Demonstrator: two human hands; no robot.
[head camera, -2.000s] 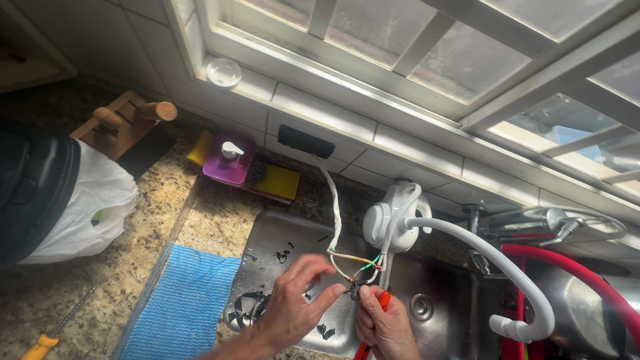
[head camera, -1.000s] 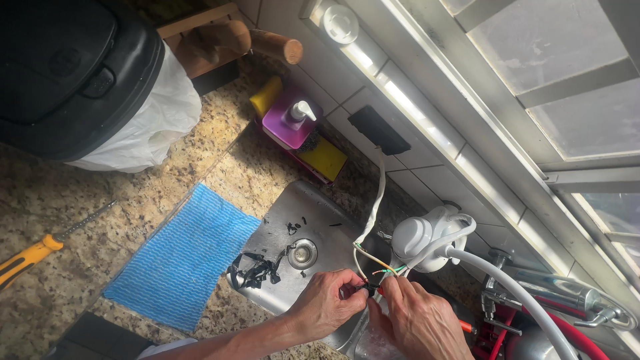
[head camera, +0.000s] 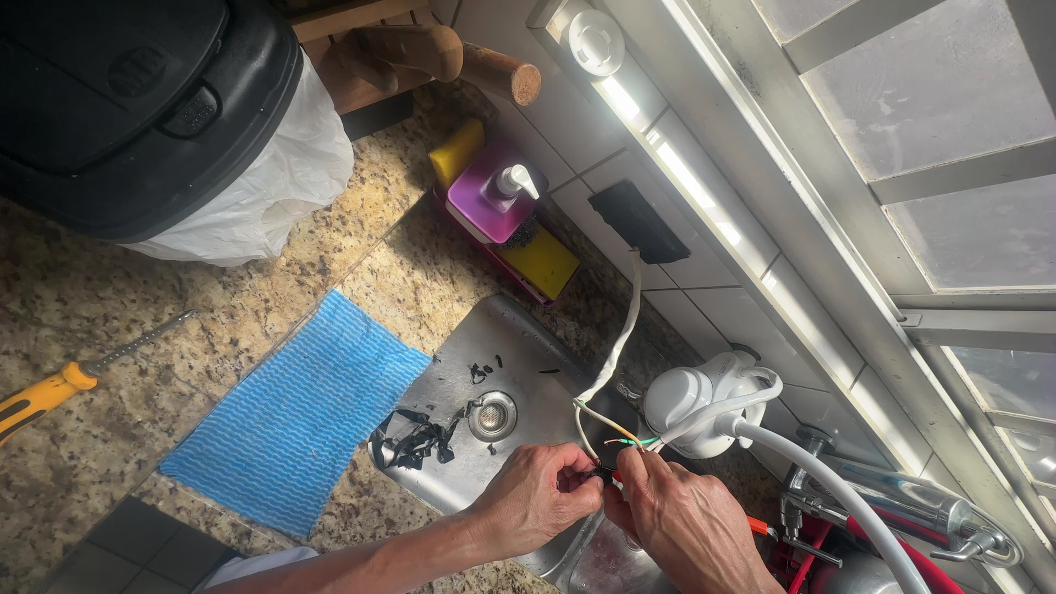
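My left hand (head camera: 536, 499) pinches a small piece of black tape at a wire joint, above the steel sink. My right hand (head camera: 681, 516) meets it there, its fingers on the same wires, with an orange-handled tool (head camera: 761, 525) held under the palm. A white cable (head camera: 615, 355) comes out of a black-covered wall plate (head camera: 638, 221) and splits into thin wires. One green wire (head camera: 639, 441) shows a bare copper end. Right behind the hands is a white electric faucet (head camera: 697, 404) with its curved spout. Black tape scraps (head camera: 421, 441) lie in the sink.
A blue cloth (head camera: 297, 412) lies on the granite counter left of the sink, with a yellow-handled screwdriver (head camera: 58, 392) farther left. A purple soap dispenser (head camera: 492, 194) with sponges stands near the wall. A black bin (head camera: 148, 107) fills the upper left. At right are a metal tap (head camera: 796, 495) and red hose.
My left hand was spread beside the wires two seconds ago; now its fingers are closed at the joint, against my right hand. The view has turned and shifted left.
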